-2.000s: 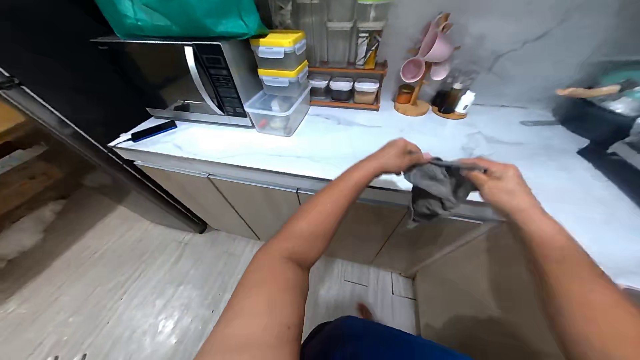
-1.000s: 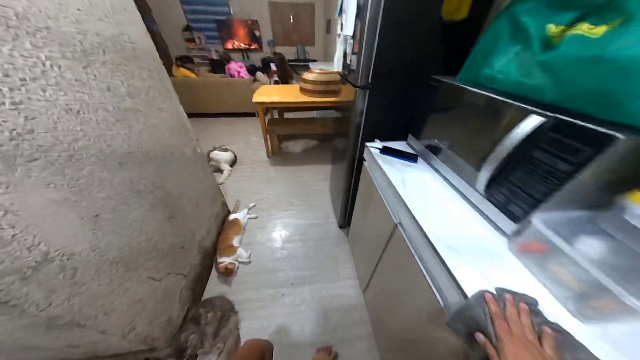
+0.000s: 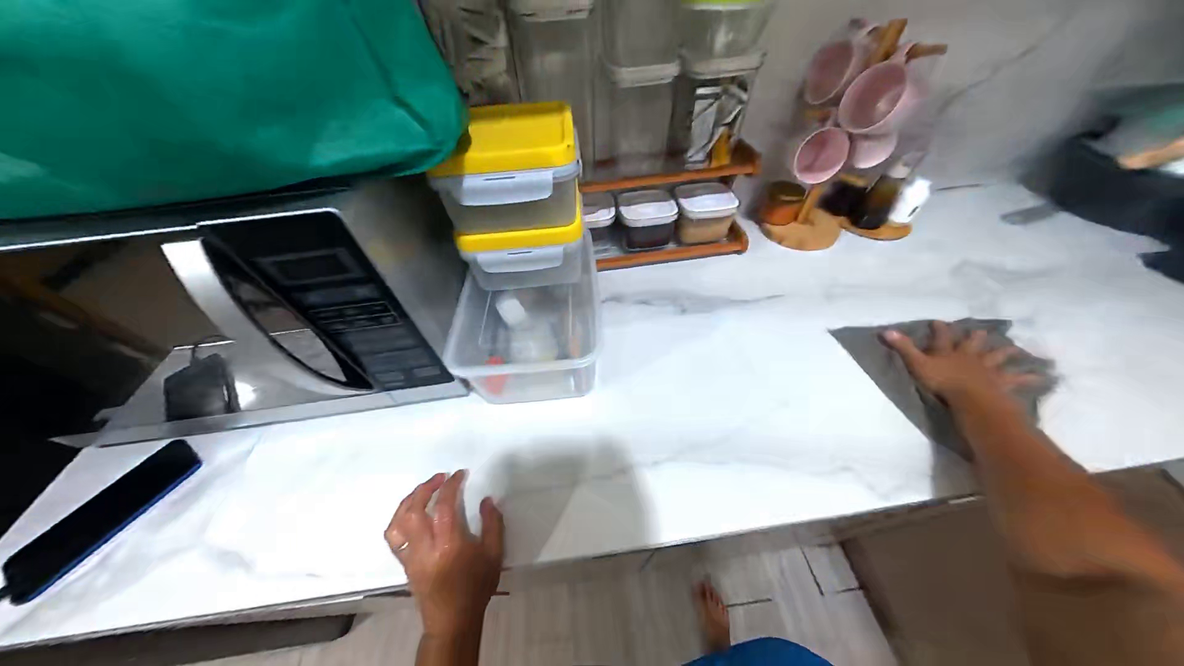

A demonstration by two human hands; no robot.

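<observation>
My right hand (image 3: 962,365) lies flat with spread fingers on a grey cloth (image 3: 879,356), pressing it against the white marble-patterned countertop (image 3: 721,416). Part of the cloth spreads out to the left of the hand, its far side blurred. Near the counter's front edge, left of centre, is my left hand (image 3: 449,546), fingers apart and holding nothing. A clear plastic container (image 3: 527,356) stands beyond it, beside the microwave oven (image 3: 305,305).
A black smartphone (image 3: 102,518) lies at the left. Yellow-lidded containers (image 3: 518,139), a wooden rack (image 3: 675,250) with small jars, and a wooden stand with pink cups (image 3: 874,97) line the back. A green bag (image 3: 222,92) rests on the microwave.
The cloth, held up between both hands two seconds ago, is now spread on the counter under my right hand. The view swung left to the floor and cats, then back.
</observation>
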